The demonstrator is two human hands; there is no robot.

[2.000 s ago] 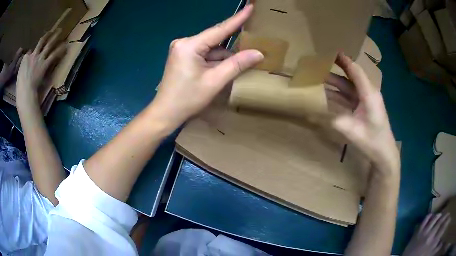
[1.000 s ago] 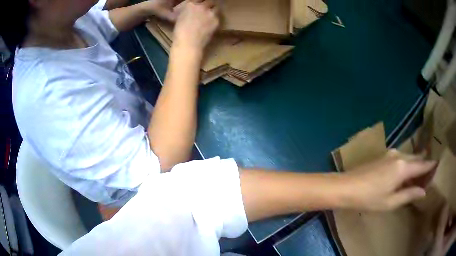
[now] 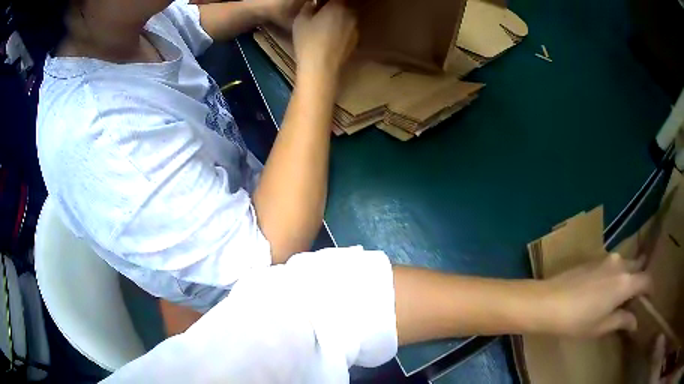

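Note:
My left hand point(image 3: 600, 296) reaches to the right edge of the view, with its fingers bent around a raised edge of a partly folded box blank point(image 3: 674, 259). Part of my right hand point(image 3: 660, 364) shows at the lower right edge, cut off and blurred; its grip cannot be made out. Under my left hand lies a stack of flat tan die-cut blanks point(image 3: 574, 244) with notched edges. Much of the blank in hand is outside the picture.
A seated person in a white shirt point(image 3: 142, 150) works at the left on a raised box point(image 3: 412, 30) above another stack of blanks point(image 3: 431, 105). A small cardboard scrap point(image 3: 543, 53) lies on the dark green table point(image 3: 450, 180). A table gap runs at the right.
The view has swung far left since the first frame, then slightly back. The cardboard held up before me is now mostly out of view. The neighbour's box is tilted up more.

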